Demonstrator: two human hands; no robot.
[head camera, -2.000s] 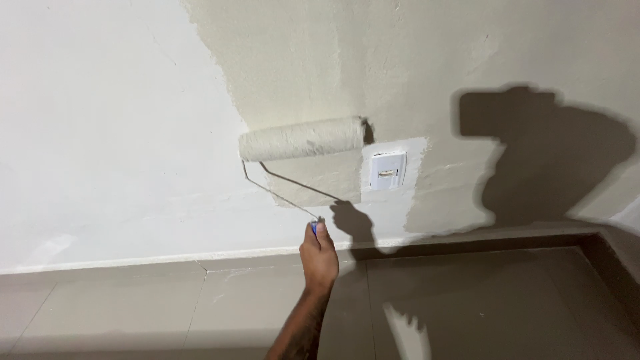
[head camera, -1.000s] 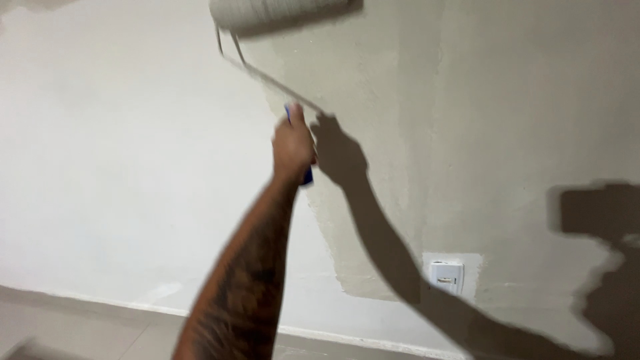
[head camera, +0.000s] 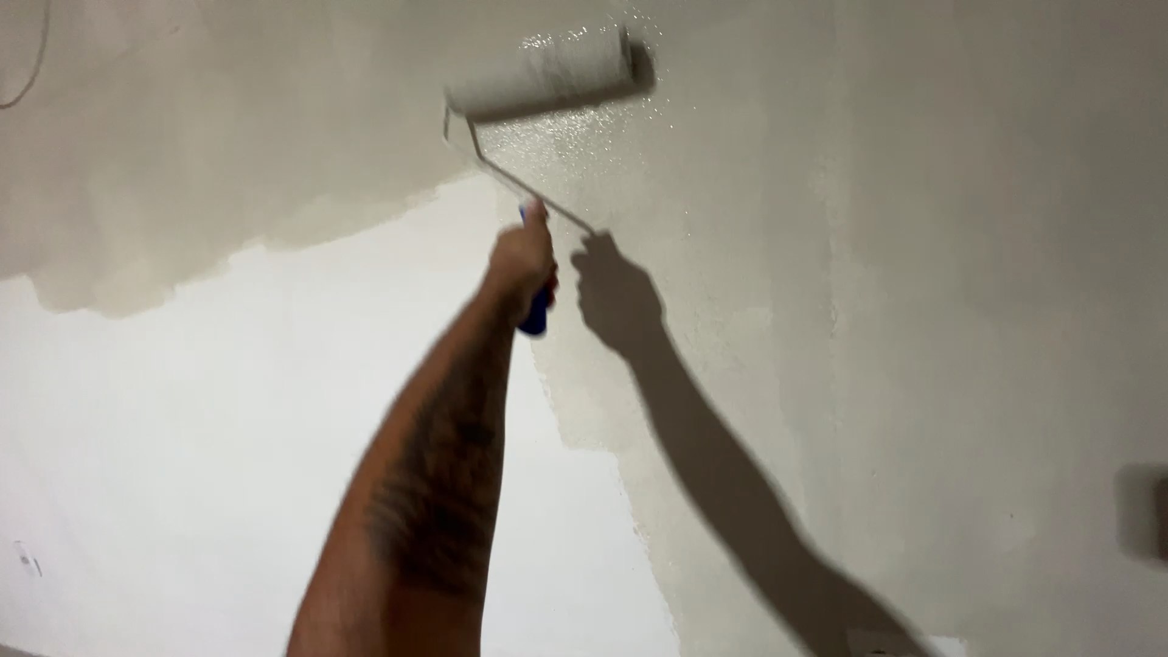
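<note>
My left hand (head camera: 522, 260), at the upper middle, is closed around the blue handle (head camera: 533, 315) of a paint roller, with the thumb pointing up. A thin wire frame runs from the handle up to the wide roller cover (head camera: 547, 78). The cover lies against the grey-beige painted wall (head camera: 912, 228), tilted slightly up to the right. Wet, shiny paint specks surround it. Below and left of my hand, an unpainted white area (head camera: 228, 438) has an uneven edge. The tattooed forearm rises from the bottom edge. My right hand is not in view.
Right of my arm, its dark shadow (head camera: 730, 474) crosses the wall. A thin curved line (head camera: 41, 55) shows at the upper left. A small mark (head camera: 26, 557) is on the white area. Another dark shadow (head camera: 1141, 511) shows at the right edge.
My left hand and the roller have moved up the wall from low beside the white outlet plate. The view has tilted up, and the floor seen earlier has almost left it.
</note>
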